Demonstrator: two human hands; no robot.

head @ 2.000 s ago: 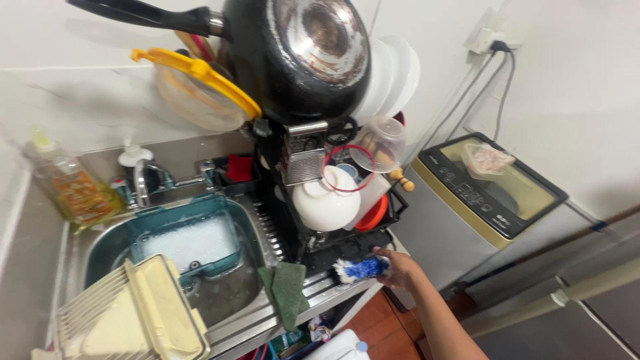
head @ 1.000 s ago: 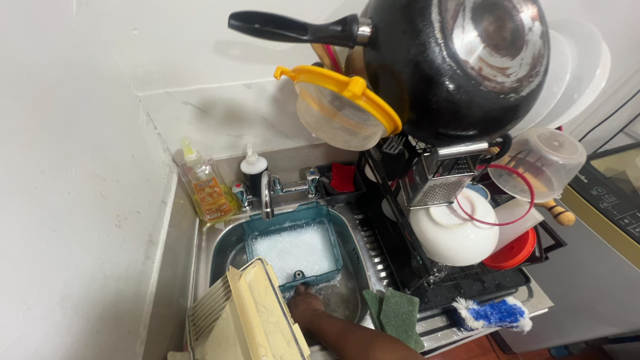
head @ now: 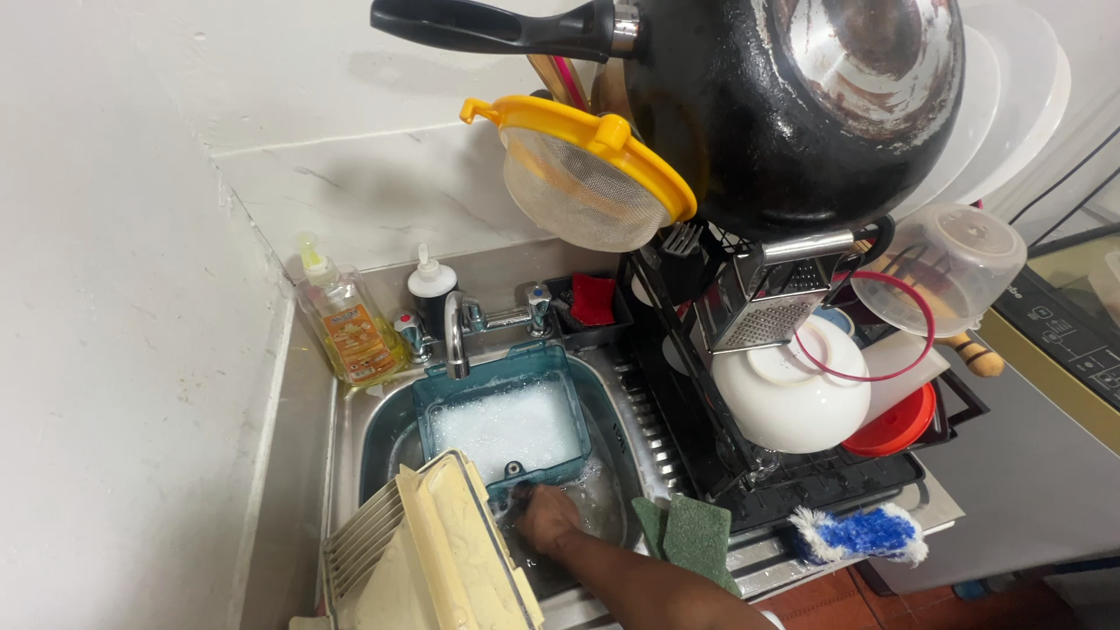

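Reaching in from the lower right, my right hand (head: 549, 518) is low in the steel sink (head: 632, 437), its fingertips at the front of a teal plastic container (head: 501, 464) of sudsy water. Something dark is at the fingertips; whether they grip it is unclear. A cream plastic part with slats (head: 437, 560) leans over the sink's front left, left of the hand. Green scouring pads (head: 697, 534) lie near my forearm on the sink's right edge. Farther right, a blue and white bristly brush (head: 862, 534) rests at the drainboard's front edge. My left hand is out of view.
A black dish rack (head: 691, 385) right of the sink bears a white bowl (head: 787, 394), a box grater (head: 770, 302), a yellow-rimmed strainer (head: 586, 175) and a large black pan (head: 787, 105). A faucet (head: 455, 337) and soap bottle (head: 350, 328) stand behind the sink.
My right hand was at the blue and white brush two seconds ago; it has moved left into the sink, and the brush lies at the drainboard's edge. The view has shifted left.
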